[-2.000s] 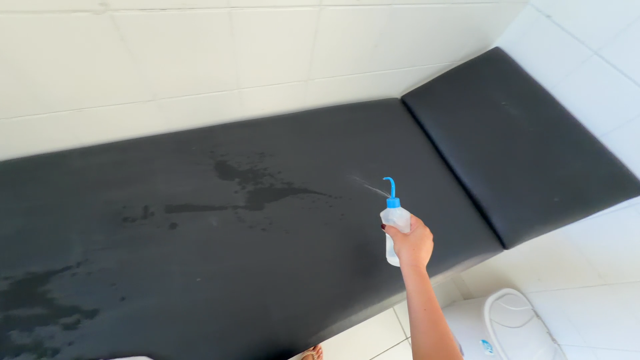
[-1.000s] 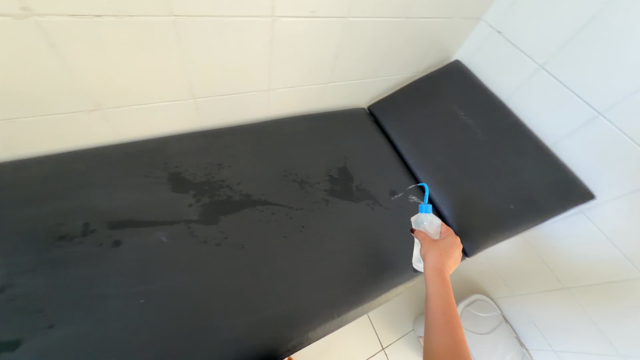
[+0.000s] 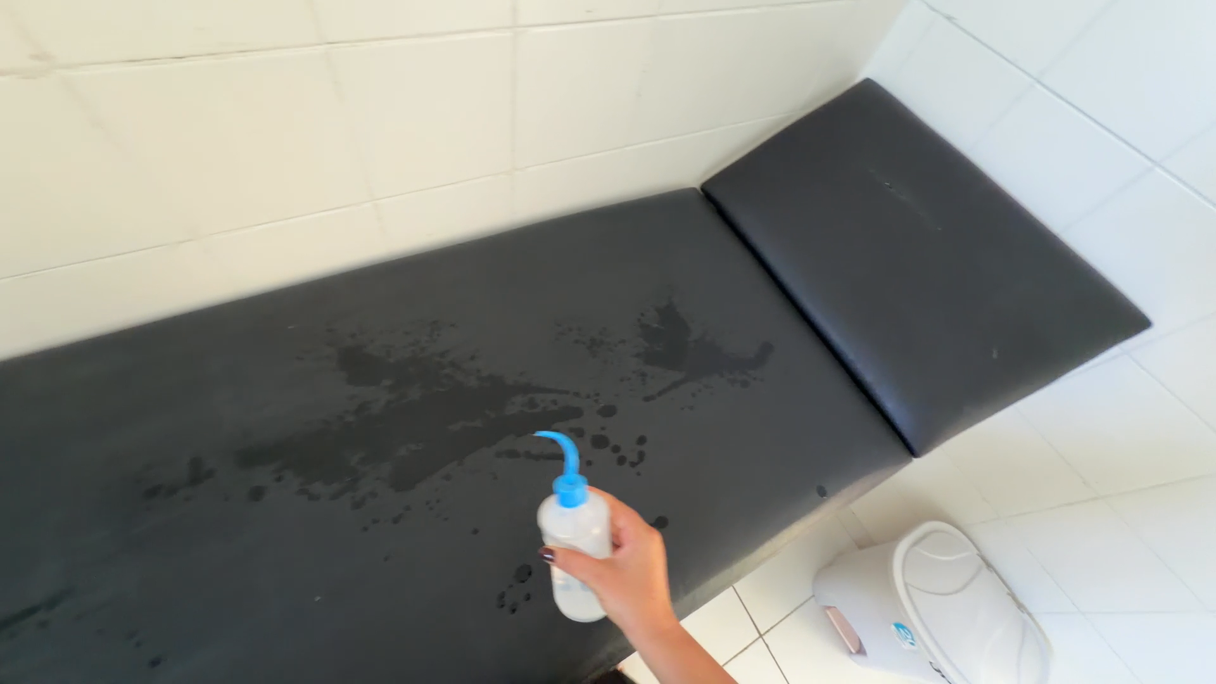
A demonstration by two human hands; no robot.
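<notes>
My right hand (image 3: 622, 570) is closed around a translucent plastic wash bottle (image 3: 576, 541) with a blue cap and a bent blue spout that points left. The bottle is held over the near part of a black padded examination couch (image 3: 380, 560). Beyond and to the left of the spout, wet patches (image 3: 408, 418) and scattered drops darken the couch's surface. Another wet patch (image 3: 693, 351) lies closer to the seam of the headrest section (image 3: 931, 247). My left hand is out of view.
A white tiled wall (image 3: 418, 114) runs along the couch's far side, and another meets its head end. On the tiled floor (image 3: 760, 608) at the lower right stands a white lidded bin (image 3: 969, 608) with a blue sticker.
My right hand has moved the bottle away from the headrest seam, back toward the middle of the couch. More wet marks show on the couch than two seconds ago.
</notes>
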